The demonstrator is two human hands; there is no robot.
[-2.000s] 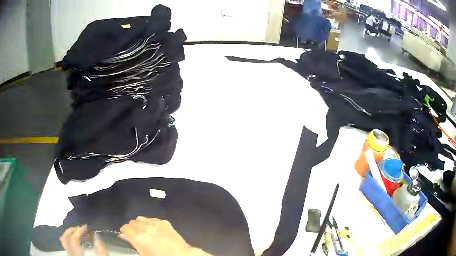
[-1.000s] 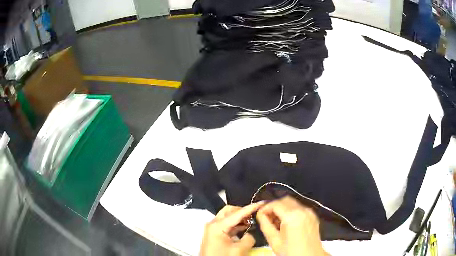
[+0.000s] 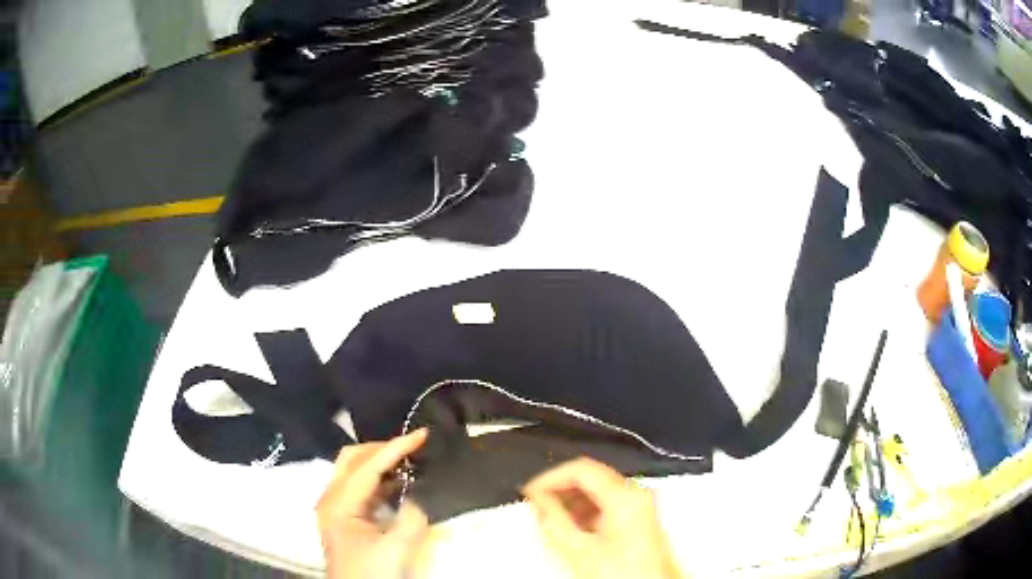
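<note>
The black bag body (image 3: pixel 566 328) lies on the white table in front of me, its curved zip open with a dark lining showing. A pale zipper line (image 3: pixel 543 404) runs along the opening. A cream sticker (image 3: pixel 474 312) is on its outside. My left hand (image 3: pixel 371 498) grips the bag's edge at the left end of the opening. My right hand (image 3: pixel 594 509) is at the lower edge of the opening, slightly blurred, fingers bent; whether it holds the edge is unclear. Part of a white label (image 3: pixel 498 428) shows inside. The strap (image 3: pixel 809 305) trails from the right side.
Stacked black bags (image 3: pixel 373 147) stand at the back left, a loose bag heap (image 3: pixel 951 147) at the right. A green bin (image 3: pixel 108 373) is on the floor at left. A dark block (image 3: pixel 833 407), a black stick (image 3: pixel 857 407) and a blue tray (image 3: pixel 968 390) with bottles lie at right.
The view has swung back to the right since a second ago. The zip opening is spread wider, with more lining showing. My right hand has moved away from my left, along the opening.
</note>
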